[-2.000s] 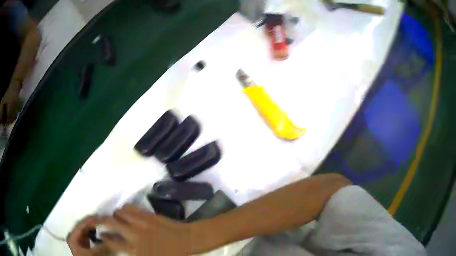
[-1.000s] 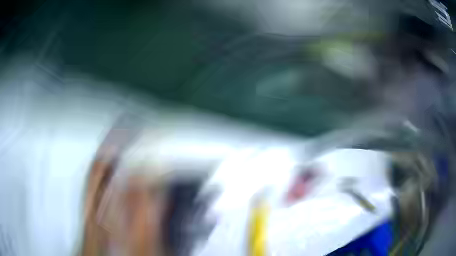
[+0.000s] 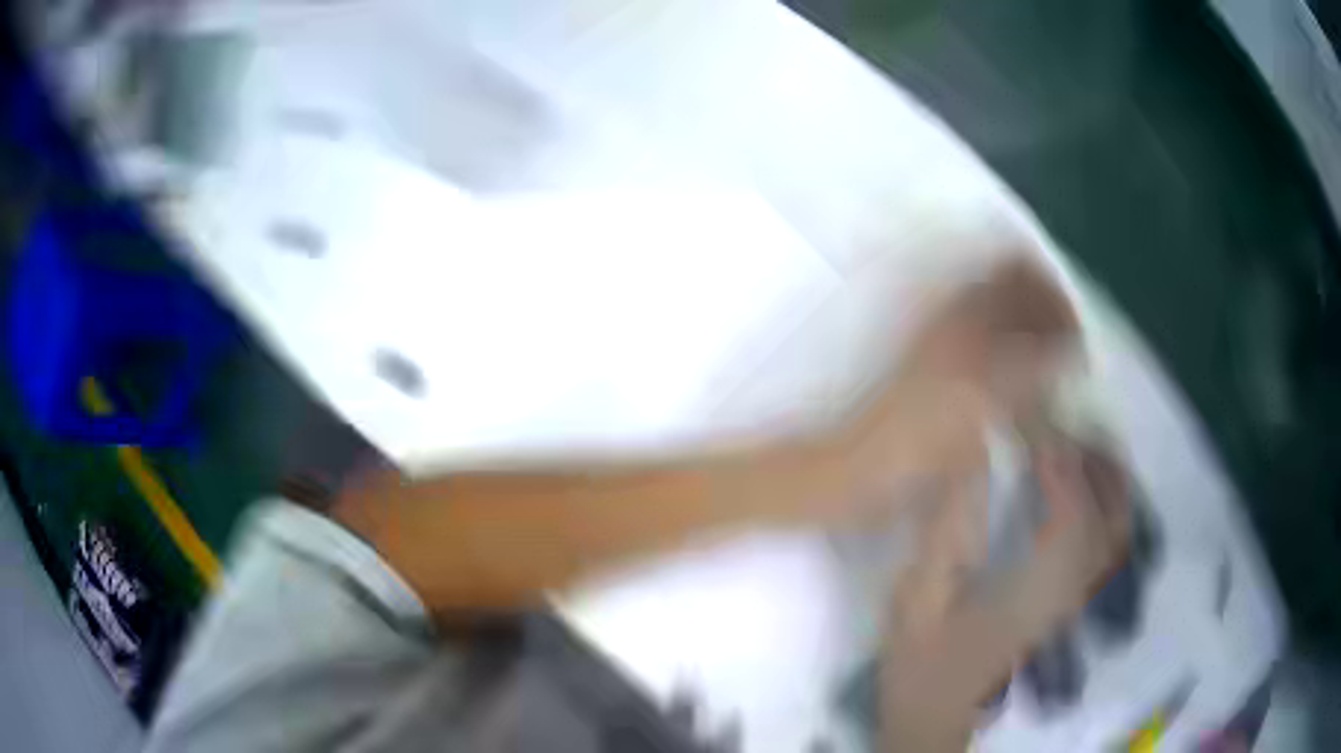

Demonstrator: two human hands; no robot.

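Note:
The view is heavily blurred. My left hand [image 3: 927,434] reaches in from the lower left, its forearm crossing the white bench. My right hand [image 3: 1015,574] comes up from the bottom edge and meets it at the right. A greyish thing [image 3: 1009,500] shows between the hands; its shape and which hand grips it cannot be told. Dark plastic shells [image 3: 1125,581] lie just beyond my right hand, partly hidden. A bit of the yellow knife [image 3: 1147,733] shows at the bottom right edge.
The white film-covered bench [image 3: 588,294] curves beside the green belt [image 3: 1177,221] at the right. Small dark spots [image 3: 399,371] and a grey-green item [image 3: 203,96] are at the left. A blue stool or bin [image 3: 59,331] stands beyond the bench's left edge.
The view has swung left along the bench. The knife has shifted to the bottom right edge, and the red tool is out of view. Both hands now appear at the right, close together.

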